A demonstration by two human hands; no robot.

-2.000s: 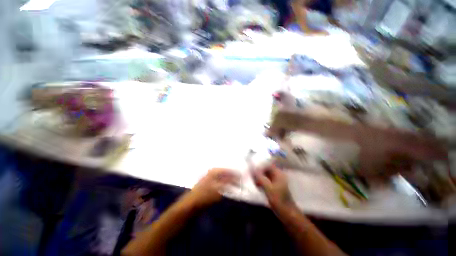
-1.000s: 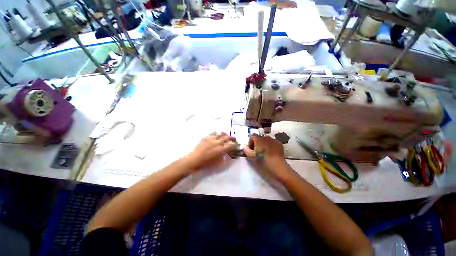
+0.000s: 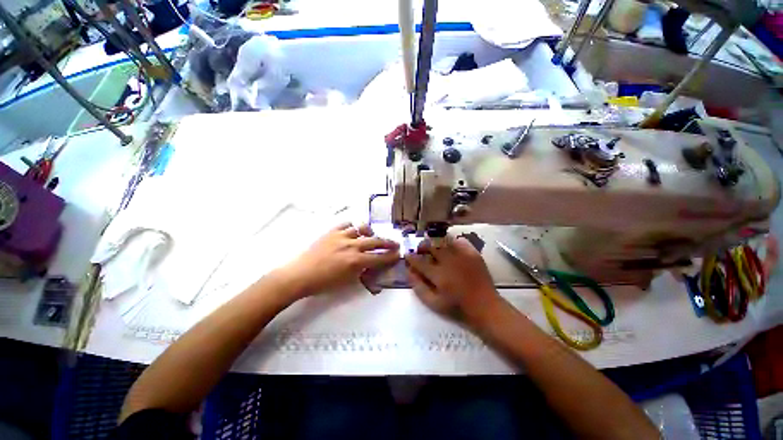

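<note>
The cream sewing machine (image 3: 549,193) stands right of centre, its head over my hands. My left hand (image 3: 343,258) lies flat with fingers spread on the bed, left of the needle area. My right hand (image 3: 451,273) is bent, with its fingertips at the presser foot (image 3: 412,241). A small white patch, perhaps fabric, shows between the fingertips of both hands; it is too bright to tell its edges or whether it is gripped. White cut pieces (image 3: 249,245) lie left of my left hand.
Open scissors (image 3: 562,301) with yellow and green handles lie right of my right hand. Looped coloured handles (image 3: 734,282) are at the far right. Curled white fabric (image 3: 133,258) and a purple machine (image 3: 26,219) are left. A blue-edged trough (image 3: 343,69) is behind.
The view has shifted closer and to the right, and the purple machine is now partly cut off. Both hands stay by the needle; my right hand's fingers look more spread over the bed.
</note>
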